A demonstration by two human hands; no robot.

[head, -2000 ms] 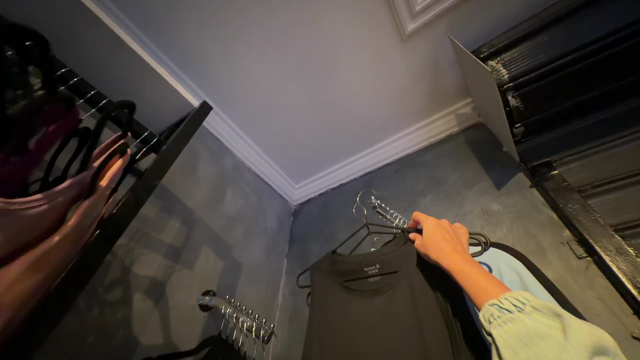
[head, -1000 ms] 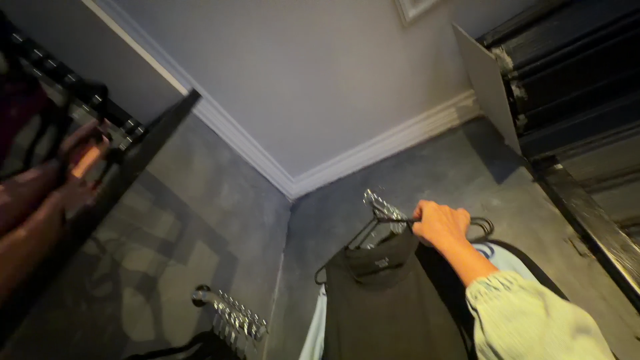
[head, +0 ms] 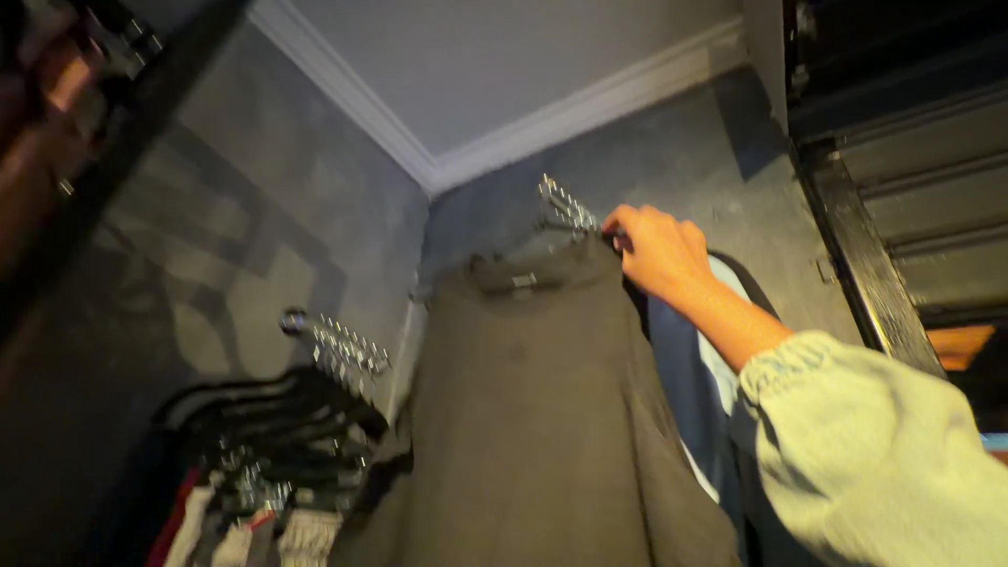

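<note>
My right hand (head: 665, 248), in a pale green sleeve (head: 874, 441), has its fingers curled at the shoulder end of a hanger that bears a dark grey-brown long-sleeved top (head: 520, 394). The top hangs front-on below a metal wall rail (head: 565, 206); the hanger is mostly hidden by cloth and blur. Behind it and to the right hang a dark blue garment (head: 679, 354) and a light blue one (head: 715, 358). My left hand is not in the picture.
At the lower left, black hangers (head: 268, 402) with clothes hang under a second wall rail (head: 339, 342). A dark frame (head: 118, 150) with blurred garments crosses the upper left. Black louvred shutters (head: 929, 205) stand at the right.
The view has lowered, so more of the tops and the left-hand hangers show. The black hanger's bars, visible two seconds ago, are now largely hidden. My right hand remains at the hanger.
</note>
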